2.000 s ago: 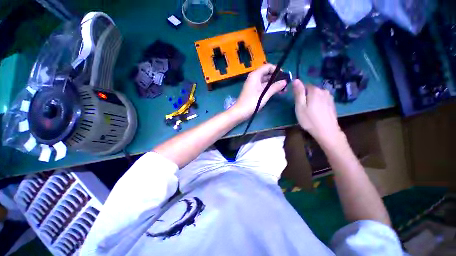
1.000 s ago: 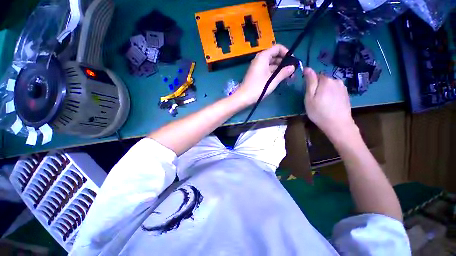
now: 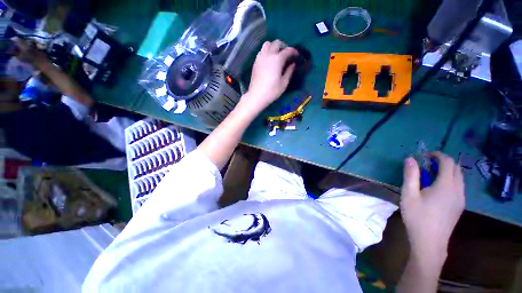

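Note:
My left hand (image 3: 269, 74) is at the dark heap of loose black parts (image 3: 301, 62) beside the round tape dispenser (image 3: 214, 103). Its fingertips are over the dark parts, and whether they grip one is hidden. My right hand (image 3: 432, 197) is low at the bench edge, curled around a blue thing (image 3: 428, 173) that looks like the blue-handled nippers; their jaws are blurred.
An orange fixture (image 3: 367, 80) with two black cutouts stands mid-bench. A yellow tool (image 3: 291, 115) and a small clear-blue scrap (image 3: 340, 136) lie nearer. A black cord crosses the view. A white tray (image 3: 154, 157) is low left; another person's arm (image 3: 63, 80) is far left.
The view has swung left. My left hand has left my right hand and moved to the heap by the dispenser. My right hand has come down to the bench edge, with blue showing in it.

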